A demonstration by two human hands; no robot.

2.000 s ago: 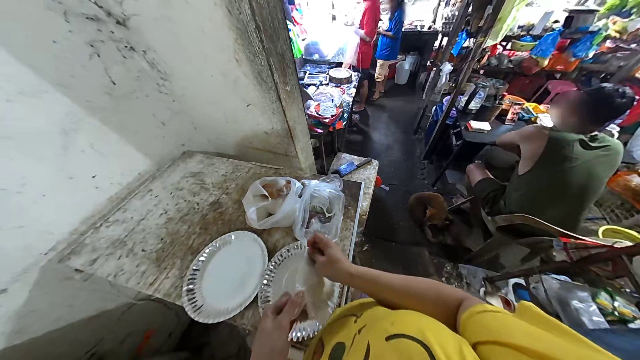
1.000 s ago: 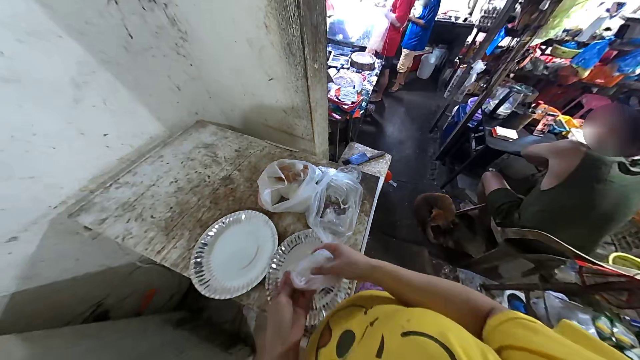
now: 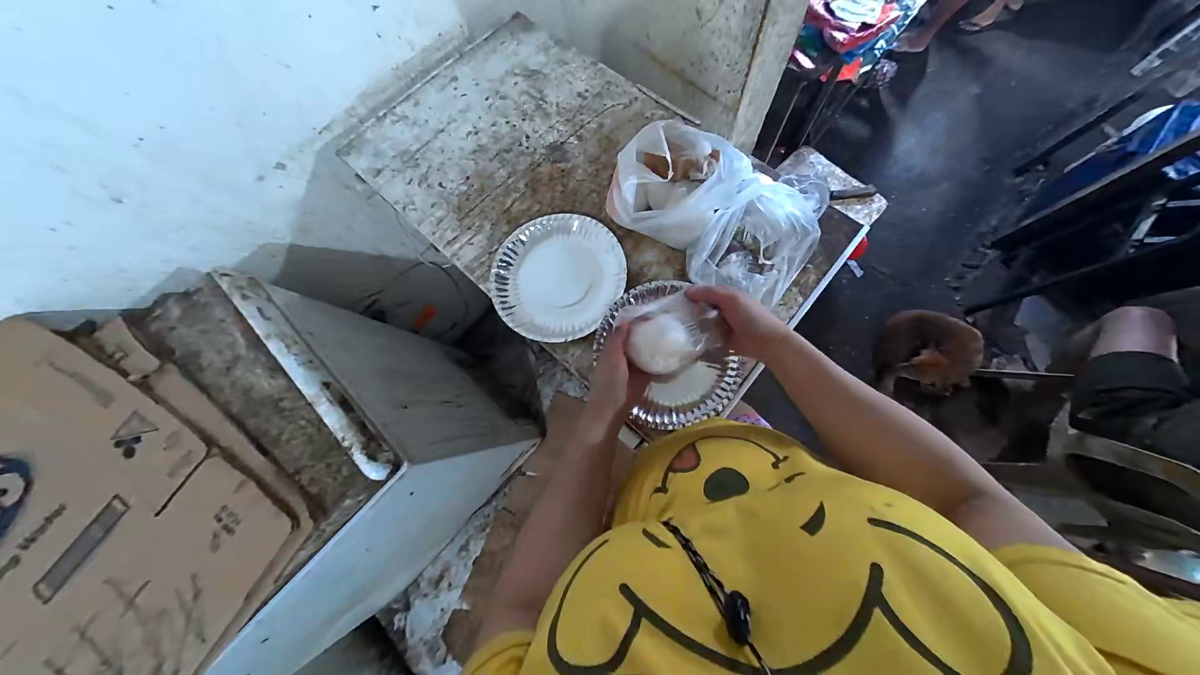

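Between my hands is a clear plastic bag with a rounded white mass in it, possibly rice (image 3: 662, 344). My left hand (image 3: 614, 373) cups its left side, and my right hand (image 3: 741, 321) grips the plastic at its upper right. Beneath them lies a silver-rimmed plate (image 3: 689, 403), partly covered by the bag and hands. A second plate (image 3: 560, 277), white with a silver fluted rim, sits to the left with nothing on it. Behind stand a white plastic bag with brown and pale contents (image 3: 670, 183) and a clear bag with darker contents (image 3: 755, 244).
The worn wooden tabletop (image 3: 469, 122) meets a stained wall. A knife-like dark handle (image 3: 851, 192) lies at its right corner. Lower left, flattened cardboard (image 3: 122, 506) rests on a white cabinet (image 3: 375, 544). A brown animal (image 3: 928, 352) and a seated person's knee (image 3: 1136, 333) are at right.
The bag with the white mass is now raised between both hands, its rounded form plainer than before. The view has tilted down and left, bringing the cardboard and cabinet into sight.
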